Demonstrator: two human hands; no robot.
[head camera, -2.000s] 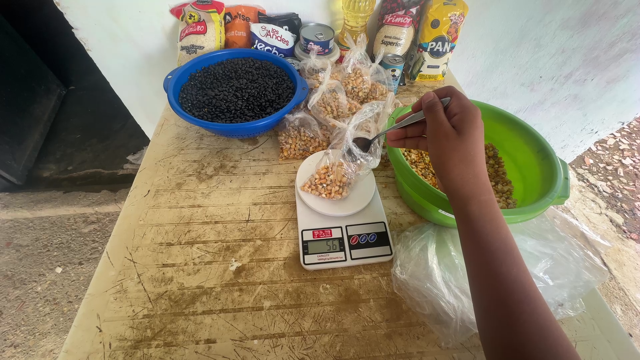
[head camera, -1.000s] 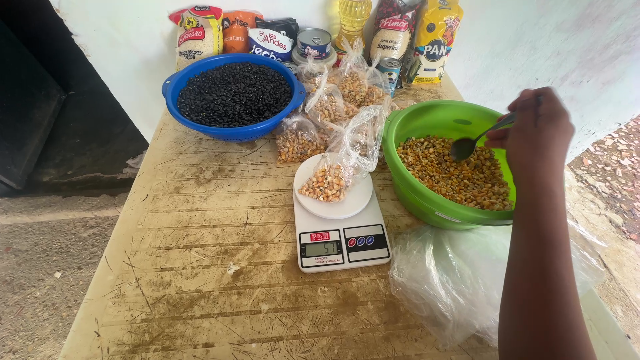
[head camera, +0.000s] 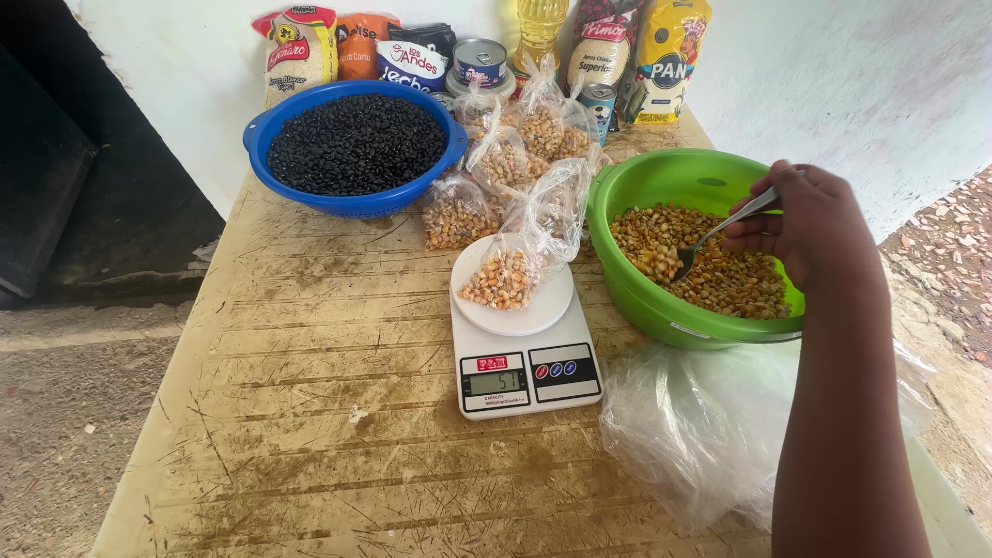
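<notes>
My right hand grips a metal spoon by its handle over the green plastic bowl. The spoon's tip is down among the corn kernels in that bowl, with some kernels at it. Left of the bowl, a white digital kitchen scale carries an open clear plastic bag of corn kernels on its round plate, and its display reads 57. Behind the scale stand several filled clear bags of corn. My left hand is out of view.
A blue plastic colander full of black beans stands at the back left. Food packets, cans and an oil bottle line the wall. A heap of clear plastic bags lies in front of the green bowl, on the scratched table.
My right hand has moved with the spoon from above the bag on the scale to the green bowl, and the spoon has then gone down into the corn.
</notes>
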